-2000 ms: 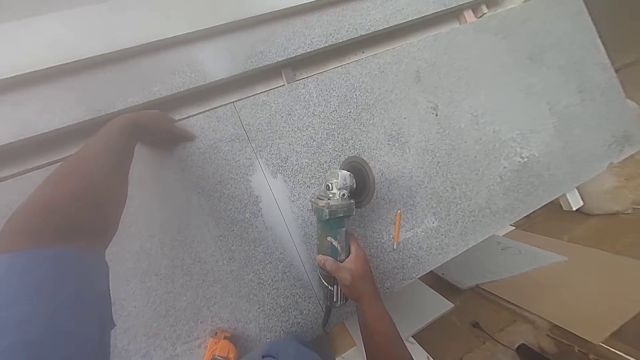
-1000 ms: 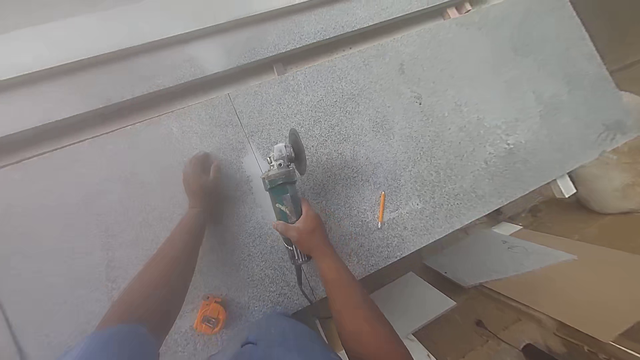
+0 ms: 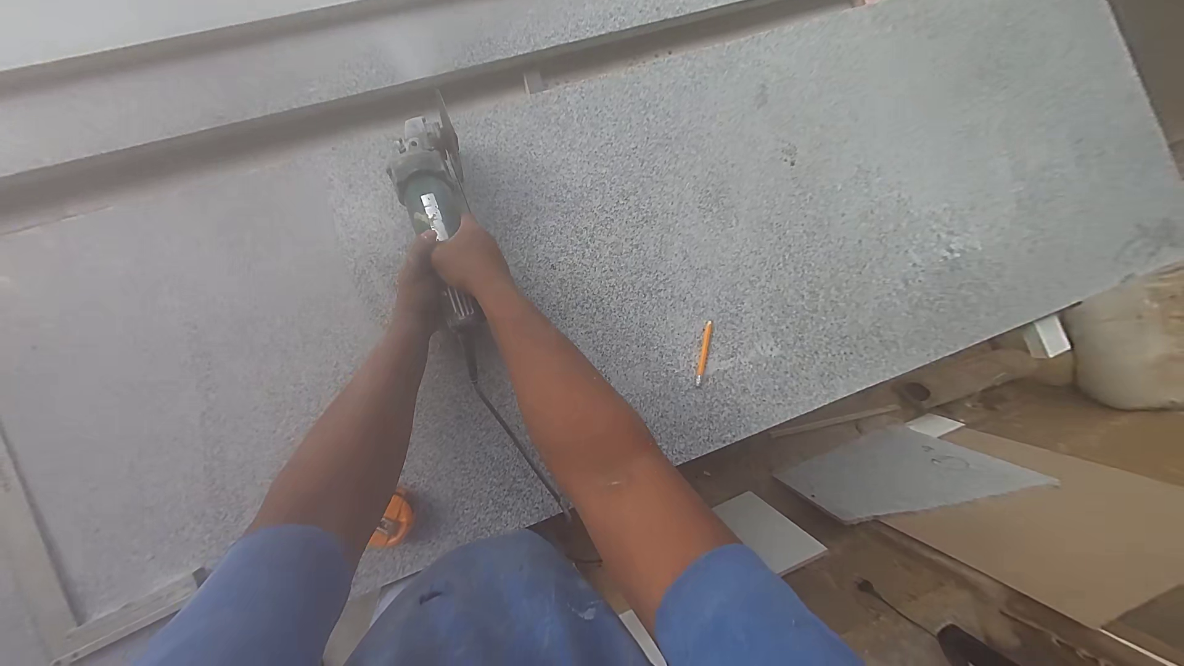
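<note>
Both my hands grip a green angle grinder [image 3: 431,199] over a speckled grey granite slab [image 3: 629,240]. My left hand [image 3: 419,282] wraps the left side of its body, and my right hand [image 3: 472,257] holds it from the right, close against the left. The cutting disc [image 3: 448,134] stands on edge at the slab's far side, over the dark line on the stone. From the grinder's rear a black cord runs down past the near edge. An orange pencil [image 3: 705,353] lies on the slab to the right. Partly behind my left arm sits an orange tape measure [image 3: 395,520].
Beyond a narrow gap lies another grey slab [image 3: 305,79]. Stone offcuts [image 3: 911,472] and a tan board [image 3: 1045,527] rest on the ground at the lower right, near a pale sack [image 3: 1133,342]. A metal frame [image 3: 139,615] shows at the lower left. Dust hazes the left side.
The grinder has moved away from me to the slab's far edge. My left hand, resting on the slab one second ago, has joined my right on the tool.
</note>
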